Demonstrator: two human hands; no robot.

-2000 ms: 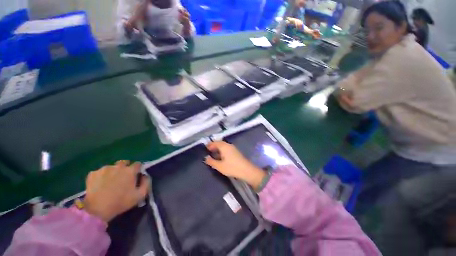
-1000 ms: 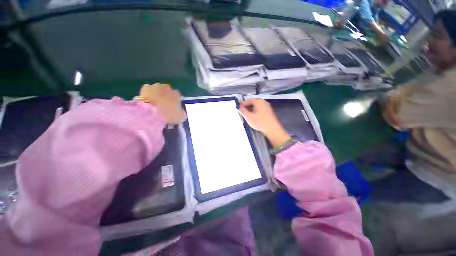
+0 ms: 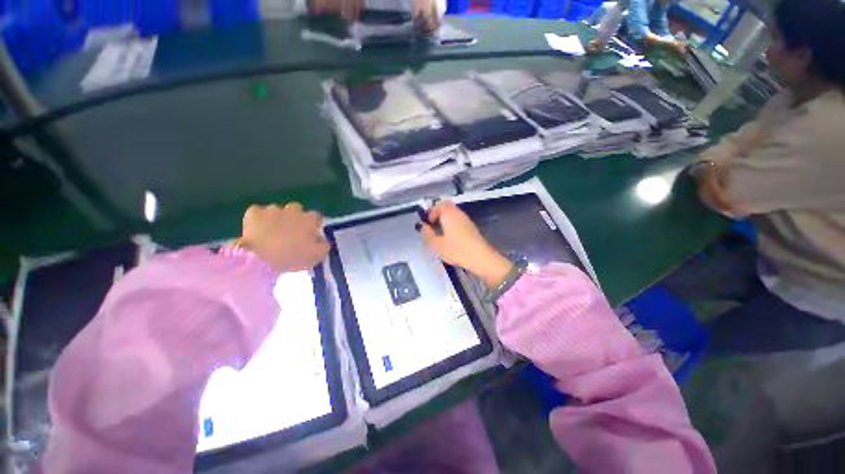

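A middle tablet (image 3: 408, 315) lies on a whitish sleeve, its screen pale with a small dark dialog box and a blue mark near the bottom. My right hand (image 3: 459, 243) has thumb and fingers pinched at its upper right edge. A left tablet (image 3: 278, 370) is lit white, with a small blue mark at the lower left; my pink sleeve covers part of it. My left hand (image 3: 285, 236) lies over its top edge, close to the middle tablet's upper left corner; its fingertips are hidden.
A dark tablet (image 3: 523, 227) lies at the right and another (image 3: 69, 305) at the far left. Stacks of sleeved tablets (image 3: 380, 171) stand behind. A person (image 3: 774, 185) is at the right with folded arms. Blue bin (image 3: 662, 324) below the bench end. Other people's hands show at the far bench.
The middle screen has gone from plain white to pale with a dialog box. The left tablet has gone from dark to lit. Both hands remain at the tablets' top edges.
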